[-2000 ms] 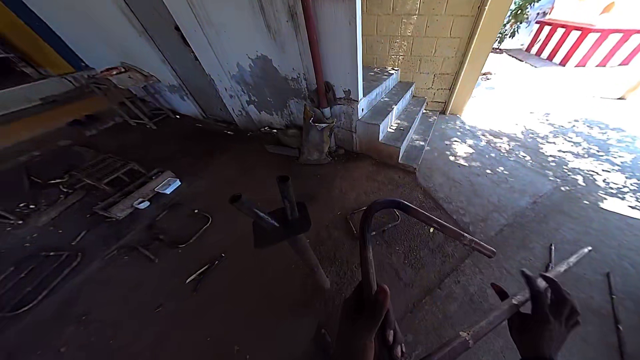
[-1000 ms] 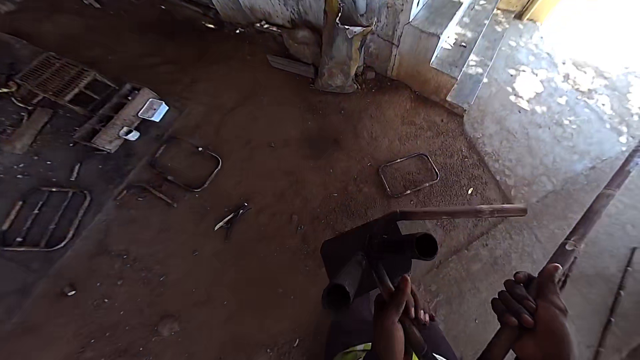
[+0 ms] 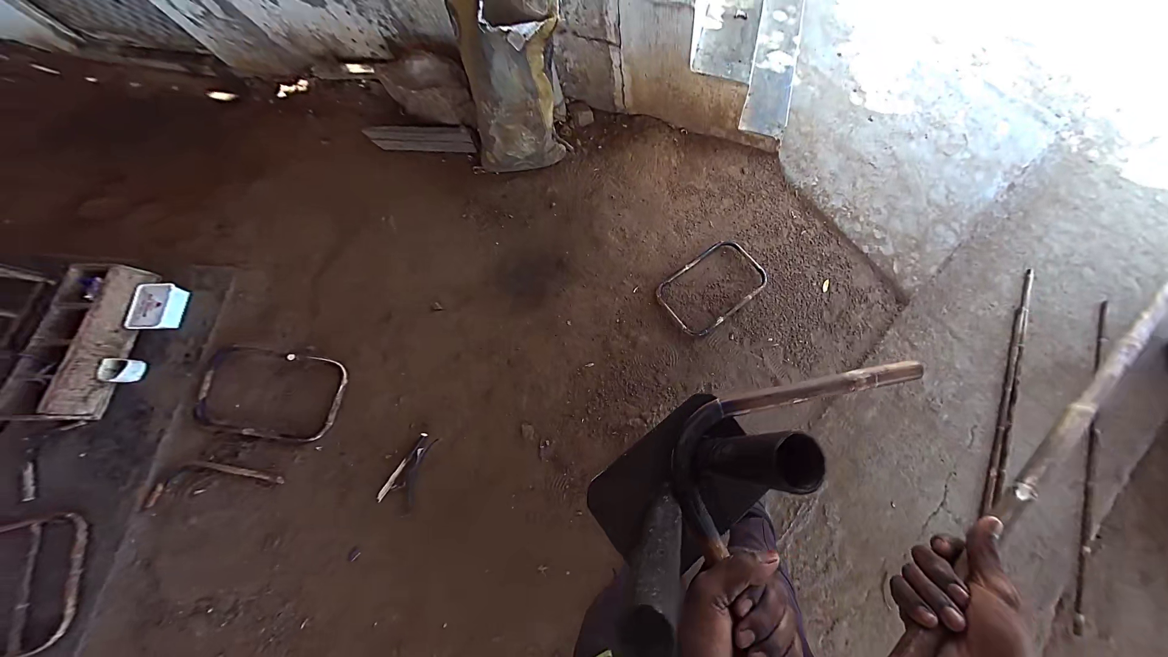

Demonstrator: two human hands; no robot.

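Observation:
My left hand (image 3: 739,602), at the bottom centre right, is closed around the lower part of a bent cane pole (image 3: 812,388). The cane curves at a dark metal stand with a flat plate (image 3: 630,497) and two open pipe ends; one pipe (image 3: 762,461) points right, the other (image 3: 652,584) toward me. How the cane touches the pipes is partly hidden. Farther right, my right hand (image 3: 967,584) grips a long straight cane pole (image 3: 1086,411) that slants up to the right edge.
A rounded rectangular cane frame (image 3: 712,288) lies on the dirt, another (image 3: 271,392) at left. Thin canes (image 3: 1008,392) lie on the concrete at right. A wooden rack holds a white container (image 3: 157,306). A worn sack (image 3: 518,91) stands by the wall, beside steps (image 3: 771,68).
The view has tilted down toward the floor. The bent cane's free arm, held out to the right of the stand two seconds ago, now runs from just behind the pipe ends.

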